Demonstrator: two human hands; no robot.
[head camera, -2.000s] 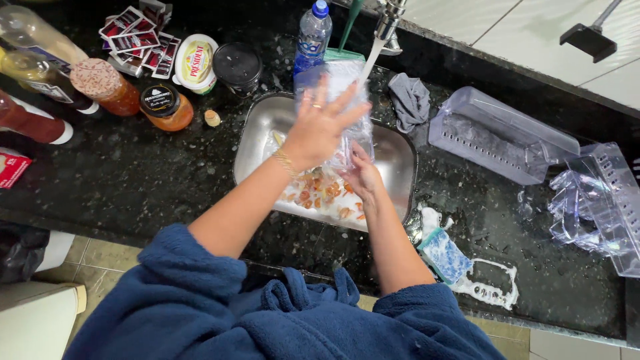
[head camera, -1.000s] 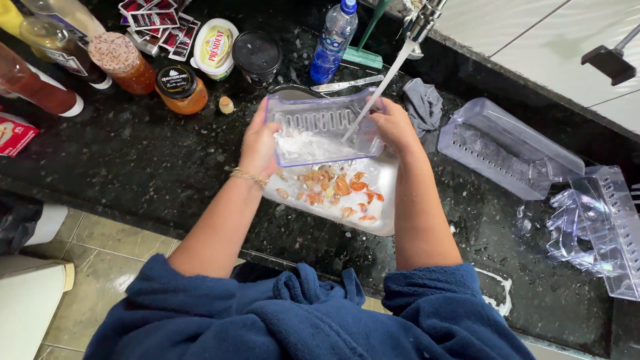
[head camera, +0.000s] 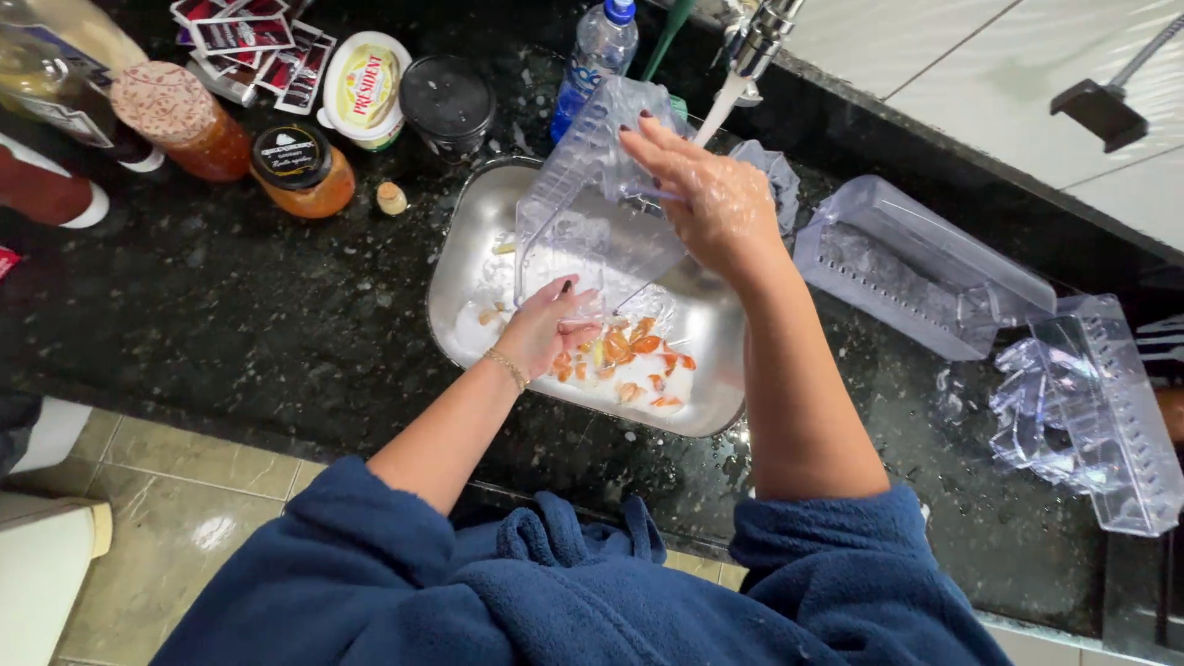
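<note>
Over the stainless steel sink (head camera: 462, 268) a clear plastic bin (head camera: 592, 185) is tilted under the running water of the faucet (head camera: 763, 42). My left hand (head camera: 546, 328) holds the bin by its lower end, fingers spread along it. My right hand (head camera: 708, 190) lies against its upper right side, wet, with the fingers extended. Orange and brown food scraps (head camera: 629, 347) and white foam cover part of the sink bottom below. Two more clear plastic bins, one upright (head camera: 925, 268) and one farther right (head camera: 1110, 407), rest on the dark stone counter.
Left of the sink stand a cork (head camera: 391, 198), an orange jar with a black lid (head camera: 303, 171), a black-lidded tub (head camera: 448, 106), a margarine tub (head camera: 363, 88) and several bottles. A blue bottle (head camera: 597, 60) and a grey cloth (head camera: 772, 180) are behind the sink.
One second ago both hands held the bin level by its sides. It is now tilted up; my left hand is at its lower end and my right hand has moved onto its upper side.
</note>
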